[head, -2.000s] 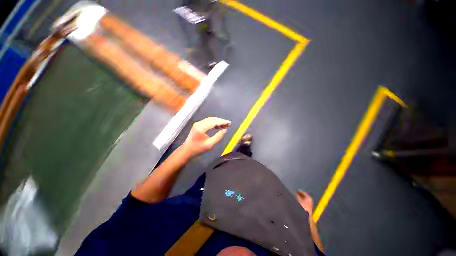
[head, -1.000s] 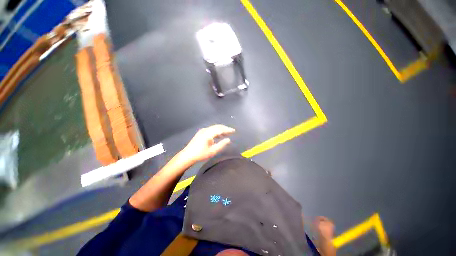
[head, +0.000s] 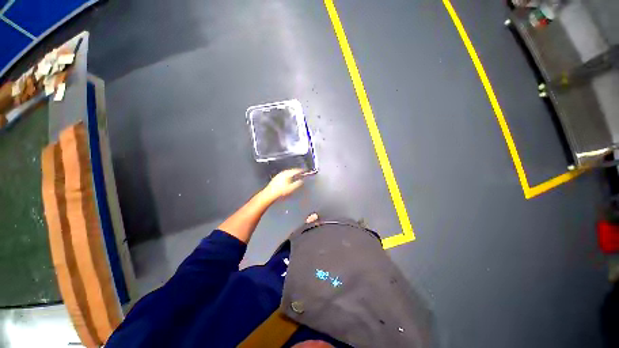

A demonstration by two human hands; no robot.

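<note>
My left hand (head: 288,182) is held out ahead of my apron, at the lower edge of a small square-topped stool (head: 278,129) with a shiny metal frame. The hand is small and blurred. I cannot tell whether it touches or grips the stool frame. My right hand is not in view. The dark grey-brown apron (head: 346,272) with a blue mark covers the bottom middle.
Two long orange-brown rows (head: 74,224) of pieces on edge lie on the ledge at left, beside the green bed (head: 24,231). Loose orange and white pieces (head: 51,71) lie at top left. Yellow lines cross the grey floor. A grey metal unit (head: 584,95) stands at right.
The view has turned and moved towards the stool, which is now just ahead of my left hand. The rows have shifted left in view. My right hand has gone out of view.
</note>
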